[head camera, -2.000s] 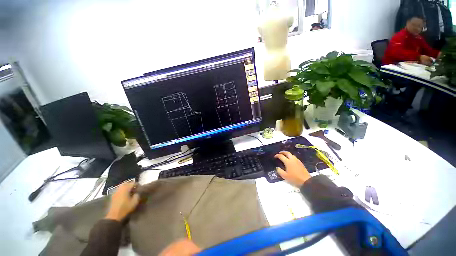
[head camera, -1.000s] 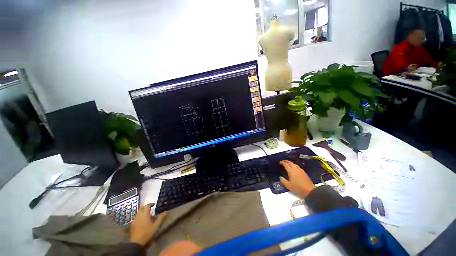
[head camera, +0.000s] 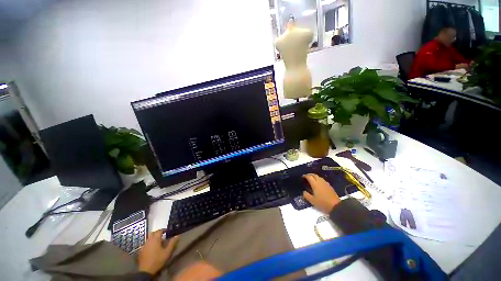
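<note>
Grey-brown trousers (head camera: 236, 241) lie over the desk's front edge, below the keyboard (head camera: 225, 201). My left hand (head camera: 155, 252) rests at the cloth's left part, close to the keyboard's lower left corner; whether it grips any cloth cannot be told. My right hand (head camera: 320, 193) lies on the mouse pad (head camera: 299, 204), curved over the mouse, which it mostly hides. The monitor (head camera: 211, 123) shows small white pattern outlines low on a black screen. A patch of skin at the bottom edge is cut off and unclear.
A calculator (head camera: 129, 230) lies left of the keyboard. A yellow tool (head camera: 357, 184), a dark tool (head camera: 354, 160) and a spec sheet (head camera: 426, 206) lie right. A bottle (head camera: 317, 131) and plant (head camera: 360, 99) stand behind. A blue curved bar (head camera: 329, 247) crosses the lower right. A person in red sits far right.
My left hand has moved down and right from the trousers' upper left edge, and the calculator now shows. The screen outlines have become smaller and lower. My right hand stays at the mouse.
</note>
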